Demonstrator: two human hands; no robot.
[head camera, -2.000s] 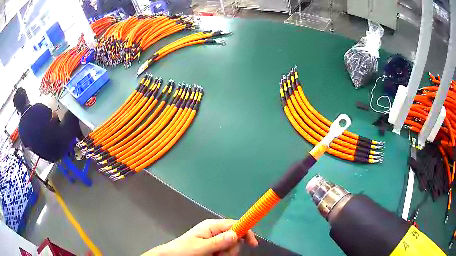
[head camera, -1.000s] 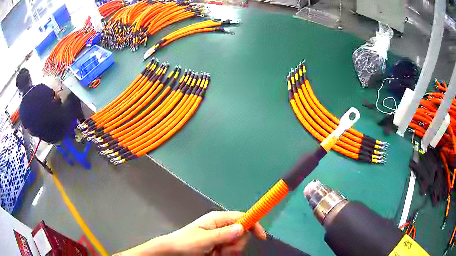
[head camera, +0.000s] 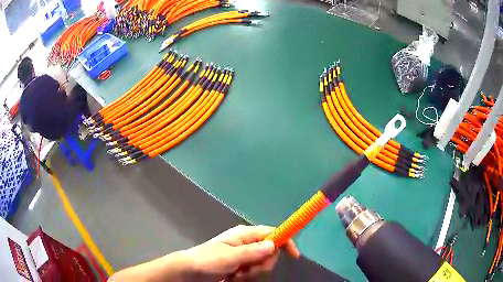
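My left hand (head camera: 237, 254) is bare and closed around the ribbed orange conduit of a cable assembly (head camera: 300, 220), at the bottom centre. The cable slants up to the right, with a black sleeve (head camera: 346, 179), a short orange-yellow band and a flat silver ring lug (head camera: 392, 130) at its tip. The heat gun (head camera: 394, 250) comes in from the lower right, its silver nozzle (head camera: 358, 219) just below and right of the black sleeve, with a small gap. My right hand is not in the picture; the gun's rear is cut off by the edge.
A fanned row of orange cables (head camera: 176, 118) lies at the green table's left, a smaller row (head camera: 353, 124) at centre-right. A blue bin (head camera: 102, 55), a clear bag of parts (head camera: 411, 69), pale uprights (head camera: 475, 82) and an orange cable pile (head camera: 480, 135) surround them. A person (head camera: 49, 104) sits far left.
The view has tilted down, so the table items sit higher. The held cable has moved slightly to the right, and its sleeve is closer to the nozzle.
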